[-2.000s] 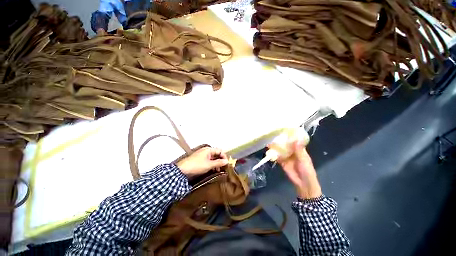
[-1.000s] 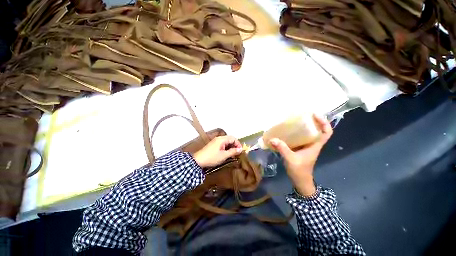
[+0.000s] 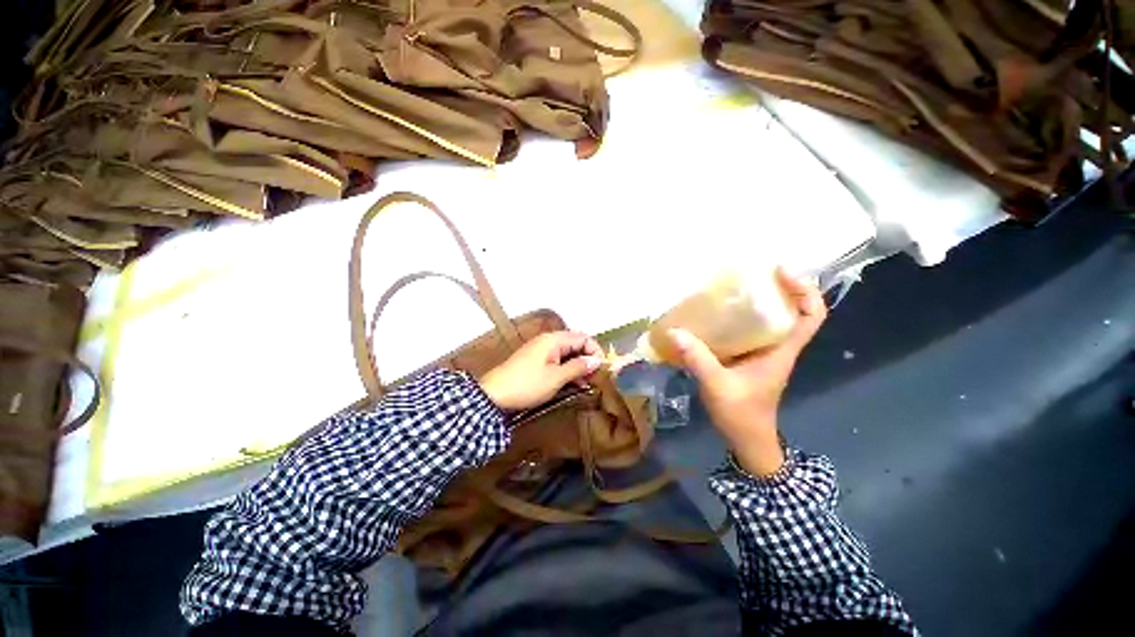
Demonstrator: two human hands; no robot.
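Note:
A brown handbag [image 3: 498, 454] lies at the table edge and over my lap, its handle loops standing over the table. My left hand [image 3: 548, 370] pinches the small pale yellow zipper end [image 3: 612, 360] at the bag's right corner. My right hand [image 3: 747, 373] is wrapped around a translucent glue bottle [image 3: 716, 321] with cream contents, held tilted. The bottle's nozzle points left and meets the zipper end; the exact contact is too small to tell.
A long white-covered table [image 3: 299, 311] has yellow tape along its edge. Overlapping brown bags [image 3: 311, 106] lie at the back left, and a stack of bags [image 3: 896, 87] at the back right. A clear plastic piece [image 3: 670, 408] hangs by the table edge. Dark floor shows on the right.
Over two seconds my right hand has brought the bottle left, so its nozzle now meets the zipper end. My left hand keeps its pinch. The view has shifted.

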